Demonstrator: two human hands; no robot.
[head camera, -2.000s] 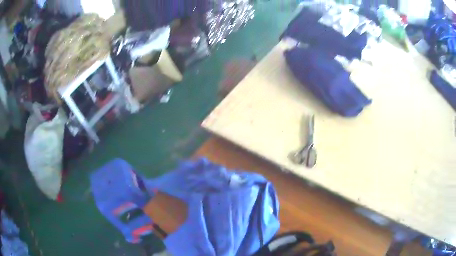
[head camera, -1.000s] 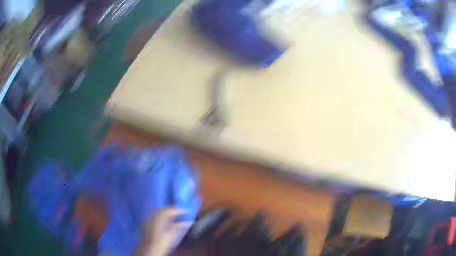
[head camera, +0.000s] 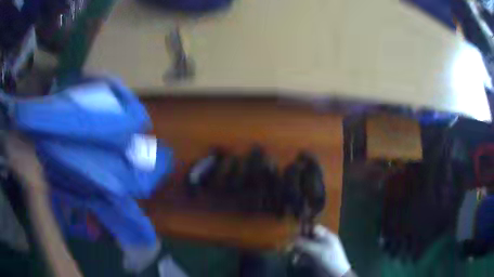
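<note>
The frame is blurred. A blue garment piece (head camera: 86, 157) with a white patch hangs in folds at the left. My left hand (head camera: 24, 157), bare, is at its left edge and grips it; the fingers are mostly hidden or blurred. Several dark, matt things (head camera: 254, 178) lie in a row on an orange-brown surface (head camera: 244, 121) below the table. My right hand (head camera: 325, 251), in a white glove, is at the lower right end of this row, touching or nearly touching a dark thing there; its grip is unclear.
The pale wooden table (head camera: 303, 48) spans the top, with metal scissors (head camera: 179, 59) near its front edge and a dark blue bundle (head camera: 189, 4) behind. A brown box-like thing (head camera: 394, 138) and a red thing (head camera: 485, 162) stand at the right. Green floor shows below.
The view has swung right and down. The blue garment is now further left and higher in the frame. The gloved right hand has come into view at the dark row.
</note>
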